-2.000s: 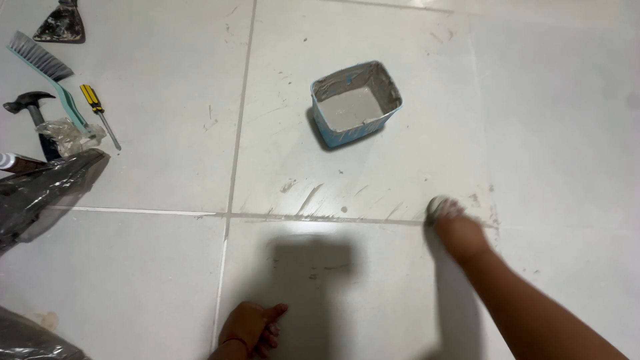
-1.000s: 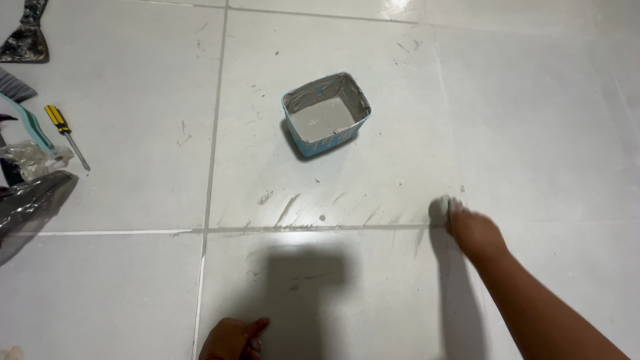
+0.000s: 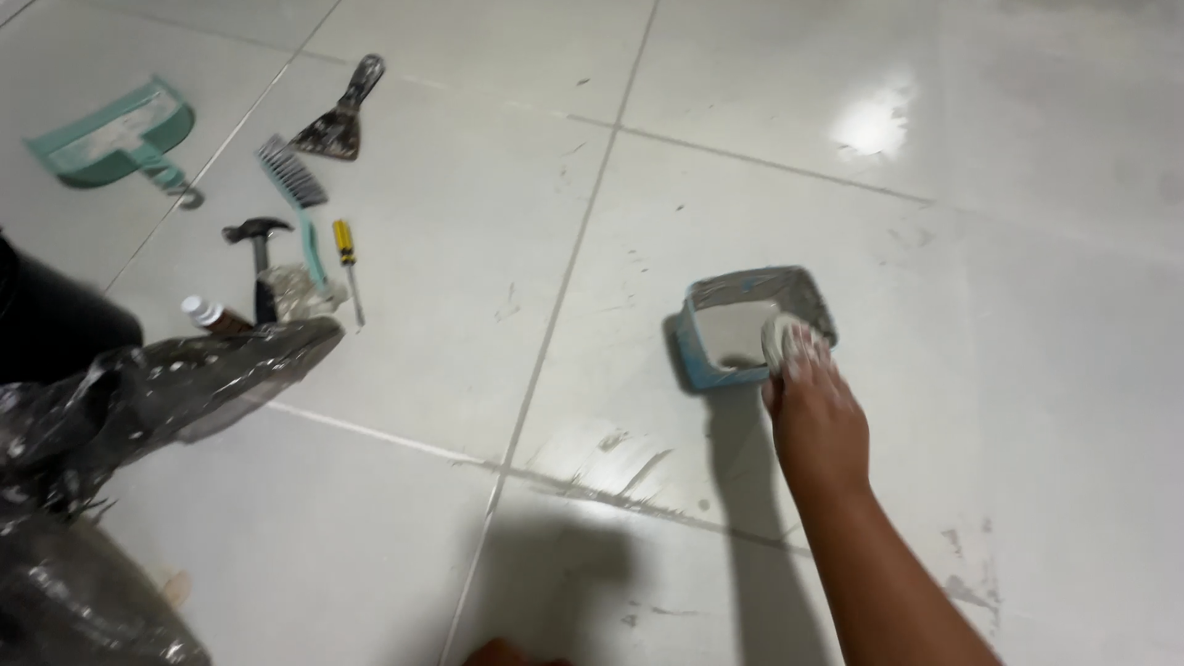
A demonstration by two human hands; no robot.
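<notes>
My right hand (image 3: pixel 819 407) grips a round, grout-smeared pad (image 3: pixel 784 342) over the near right rim of a blue plastic tub (image 3: pixel 696 356). Pale grey grout (image 3: pixel 735 331) lies inside the tub. Only a small part of my left hand (image 3: pixel 509 653) shows at the bottom edge, and its fingers are hidden. Between the hands and the tub, a tile joint (image 3: pixel 610 498) has grey smears along it on the white tile floor.
To the left lie a putty knife (image 3: pixel 338 125), a brush (image 3: pixel 294 176), a claw hammer (image 3: pixel 261 254), a yellow-handled screwdriver (image 3: pixel 348 259), a capped bottle (image 3: pixel 215 315) and a green dustpan (image 3: pixel 120 139). Dark plastic bags (image 3: pixel 185 388) and a black bucket (image 3: pixel 55 314) are at the left edge.
My right hand has moved with the pad from the tile joint to the tub. My left hand has mostly left the view. The view has shifted left.
</notes>
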